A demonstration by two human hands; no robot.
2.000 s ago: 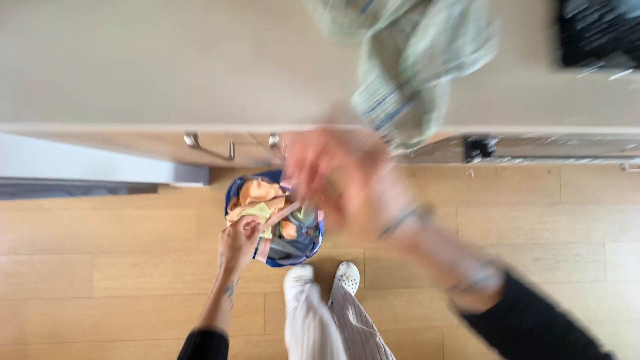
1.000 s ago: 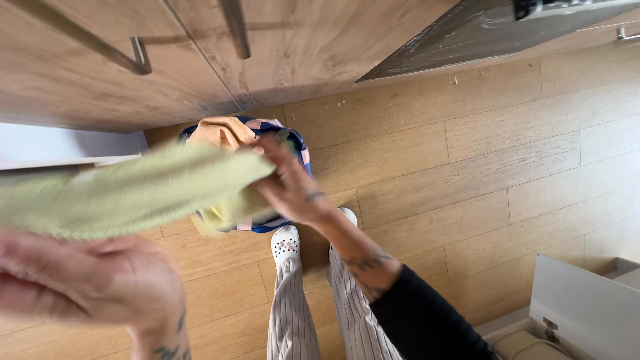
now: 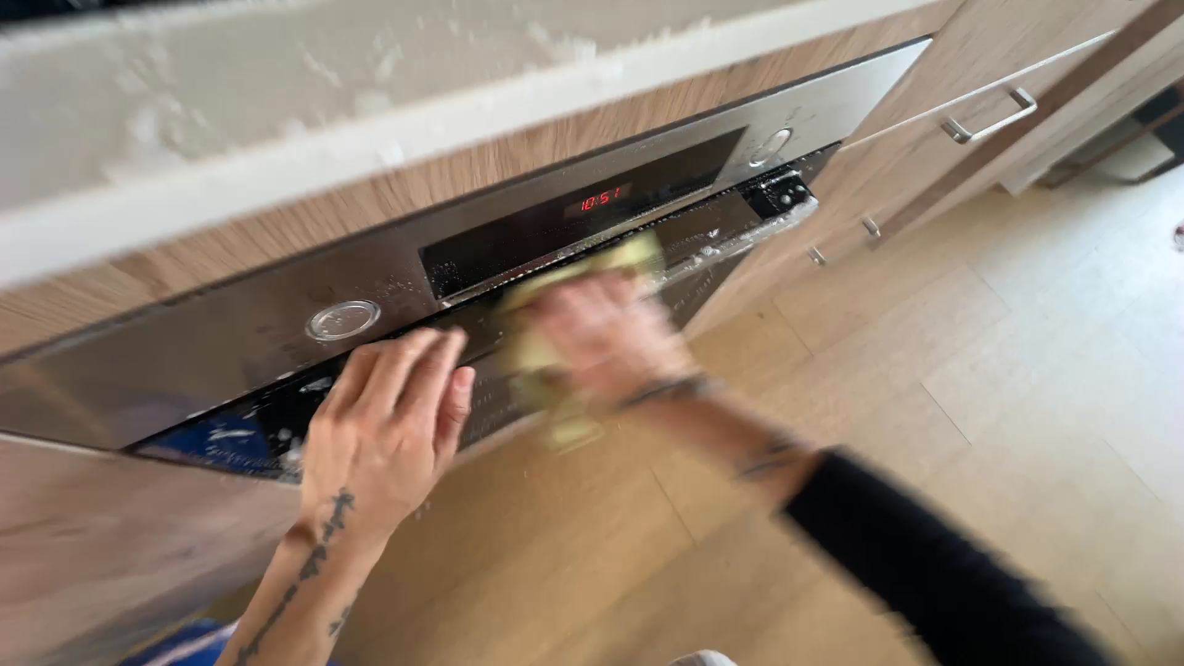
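Observation:
Blurred by motion, my right hand (image 3: 610, 342) presses a yellow-green cloth (image 3: 532, 356) on the top of the oven door (image 3: 684, 296), just below the control panel. My left hand (image 3: 384, 416) rests on the left part of the door's top edge, fingers bent over it; whether it grips the edge cannot be told. The oven's steel control panel (image 3: 250, 324) has a round knob (image 3: 343, 320) at each side and a dark display (image 3: 592, 213) with lit red digits. White specks and smears lie on the door, the handle and the panel.
A pale countertop (image 3: 277, 120) with white residue juts out above the oven. At right are wooden cabinet fronts with a metal handle (image 3: 990, 118). Part of a blue item (image 3: 185, 643) shows at the lower left, above the wooden floor (image 3: 888, 444).
The view has swung to the oven front. A second ago the light green cloth was stretched between both hands near the basket; now it is under my right hand at the oven door.

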